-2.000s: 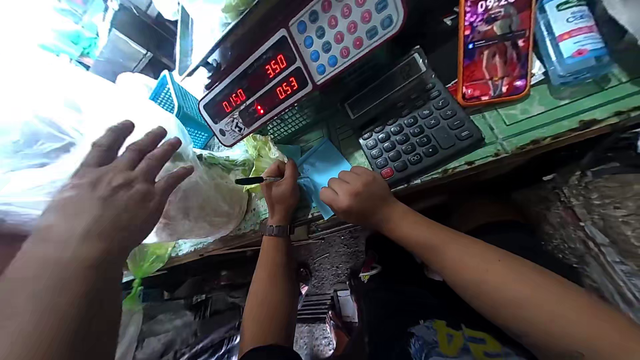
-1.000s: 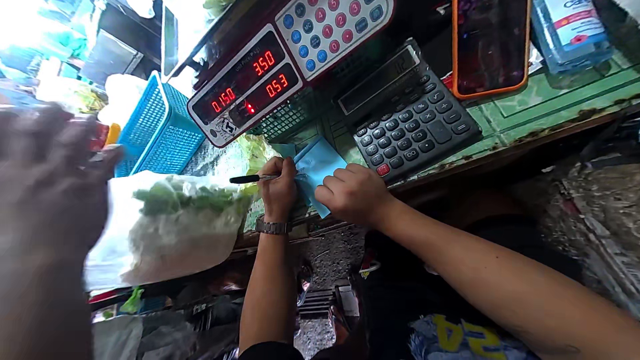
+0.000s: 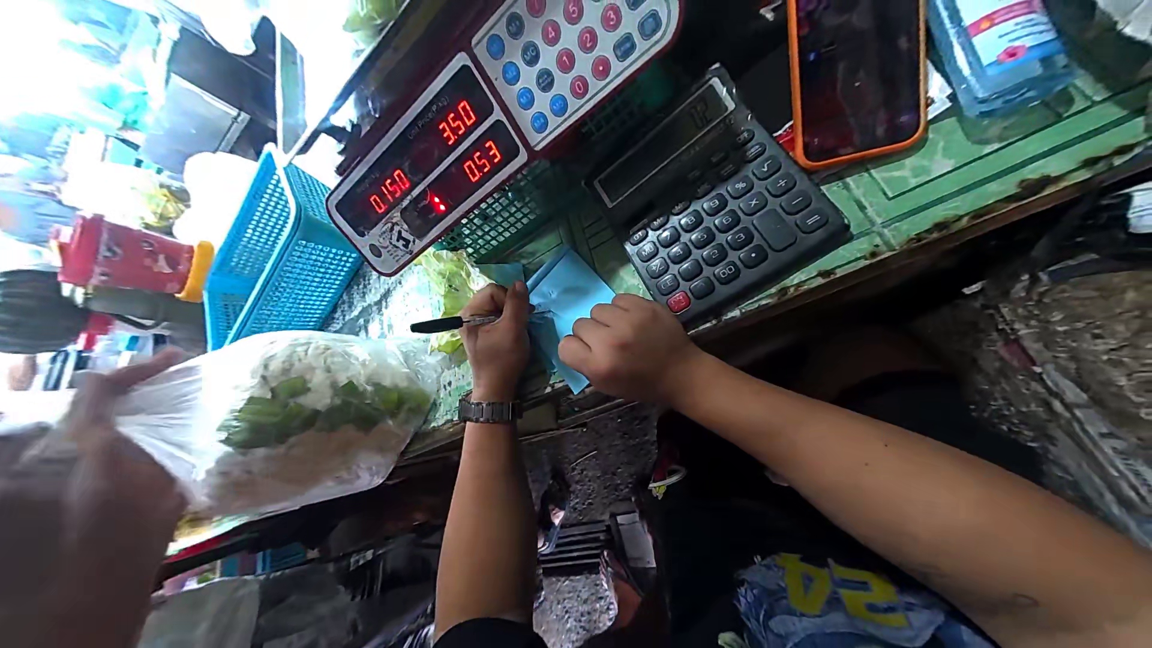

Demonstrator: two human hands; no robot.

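Observation:
My left hand (image 3: pixel 497 337), with a metal-band watch (image 3: pixel 490 410) at its wrist, grips a black pen (image 3: pixel 454 322) over blue paper (image 3: pixel 567 292). My right hand (image 3: pixel 630 346) is curled into a fist on the right edge of that paper. Just right of it lies a black calculator (image 3: pixel 720 207). Behind the paper stands a digital scale display (image 3: pixel 432 162) with lit red figures and a keypad (image 3: pixel 576 54). At the left, another person's blurred hand (image 3: pixel 117 450) is at the gathered end of a clear plastic bag (image 3: pixel 315 414) with white and green food inside.
A blue plastic basket (image 3: pixel 288 252) stands behind the bag, with a red container (image 3: pixel 126 256) farther left. An orange-cased phone (image 3: pixel 859 81) and a clear bottle of blue liquid (image 3: pixel 1008 54) are at the back right. The green tiled counter (image 3: pixel 909 180) has a worn front edge.
The other person's hand has moved left and down, and the bag now shows fuller beside the basket. The phone screen has gone dark. My hands stay at the blue paper.

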